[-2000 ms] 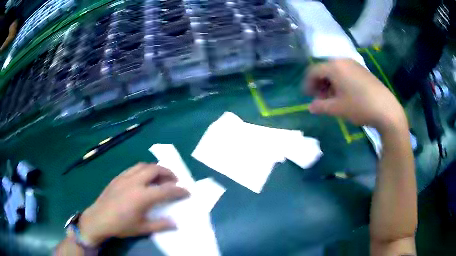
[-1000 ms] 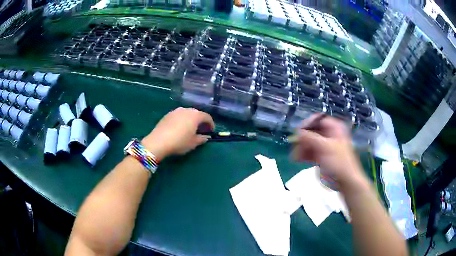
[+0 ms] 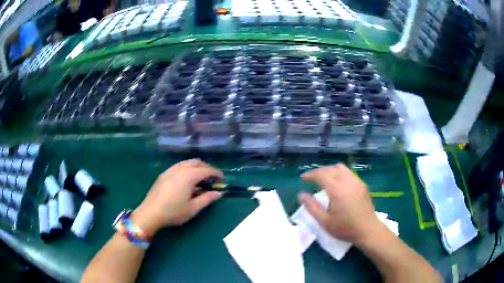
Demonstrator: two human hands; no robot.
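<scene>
My left hand (image 3: 185, 193), with a coloured bracelet at the wrist, is closed on the left end of slim black sticks (image 3: 237, 190) that have pale yellow bands and lie along the green mat. My right hand (image 3: 337, 204) is over white wipes at the right, its thumb and fingers apart; nothing shows held in it. One large white wipe (image 3: 268, 237) lies flat between the hands. More crumpled wipe (image 3: 331, 247) shows beneath my right hand. The sticks' right end reaches the top of the large wipe.
Stacked clear trays with dark pockets (image 3: 248, 132) stand behind the hands. Loose white housings with black ends (image 3: 66, 205) lie at left beside a tray of housings (image 3: 16, 177). A white wavy strip (image 3: 445, 199) lies at right within yellow tape lines. A person's blue sleeve shows at far upper left.
The view has shifted, so the trays sit more squarely ahead. My right hand, blurred and raised near the trays before, is now down over the wipes. My left hand stays on the black sticks.
</scene>
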